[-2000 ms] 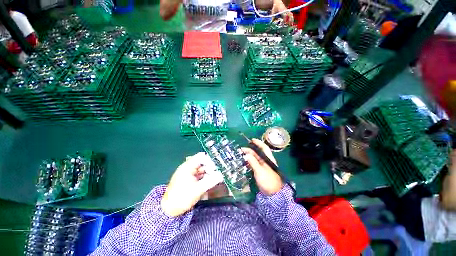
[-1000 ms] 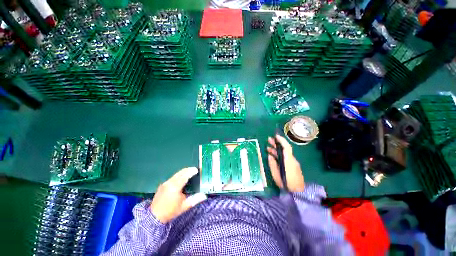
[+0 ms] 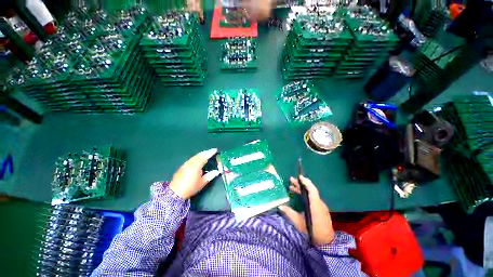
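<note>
A green circuit board lies underside up, with two pale bars, on a cream board rest that shows along its near edge; both are turned at an angle. My left hand has white-covered fingertips at the board's left edge, thumb and finger around its upper left side. My right hand holds a black soldering iron upright, tip pointing away, right of the board. Its lower fingers reach the board's near right corner. Solder wire cannot be made out.
Boards lie beyond the work, with one tilted board beside them. A round tin and dark soldering station stand right. Tall board stacks stand at the far side. A person's hand is blurred near the red mat.
The board and rest have turned from square to slanted. My left hand has moved up to the board's left edge, my right hand lower and nearer. A board and hand now show at the red mat.
</note>
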